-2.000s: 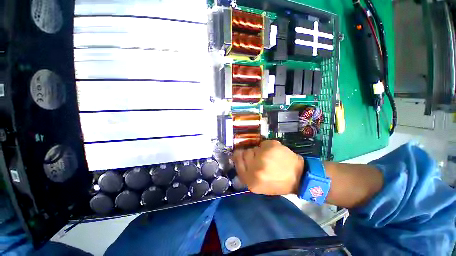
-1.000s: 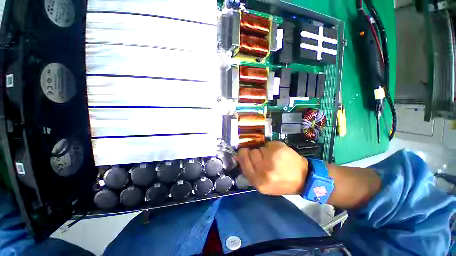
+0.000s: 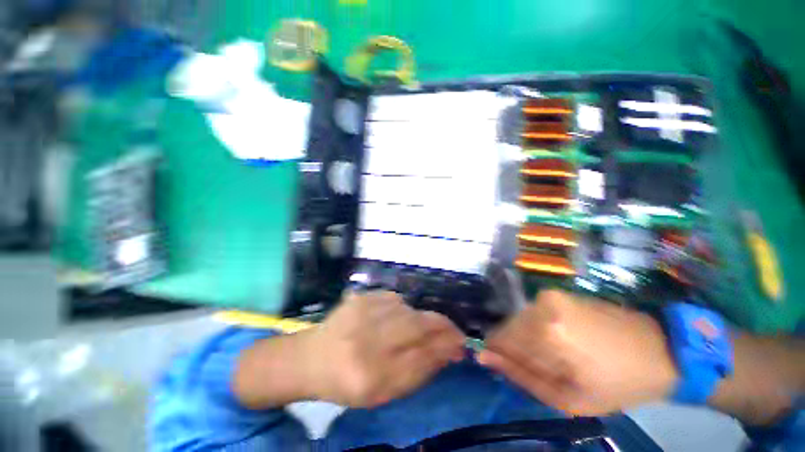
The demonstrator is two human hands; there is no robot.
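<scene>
The power module shows with its silver-white heatsink bars [image 3: 428,177], its column of copper windings [image 3: 547,181] and the dark capacitors [image 3: 432,290] along its near edge. My left hand [image 3: 375,349] and my right hand [image 3: 583,353] are over this near edge, fingertips close together and pointing at each other. A tiny greenish spot shows between the fingertips; blur hides what it is and whether either hand holds it. My right wrist wears a blue band [image 3: 697,349].
A bag of small grey pieces [image 3: 128,221] lies left on the green mat. White crumpled sheets [image 3: 265,119] and yellow tape rings [image 3: 384,60] lie behind the module. A yellow-handled knife [image 3: 763,265] and a dark screwdriver [image 3: 763,75] are on the right.
The view has swung left and back, so the whole module shows smaller. My left hand has come into view. My right hand has moved from beside the lowest winding toward the near edge.
</scene>
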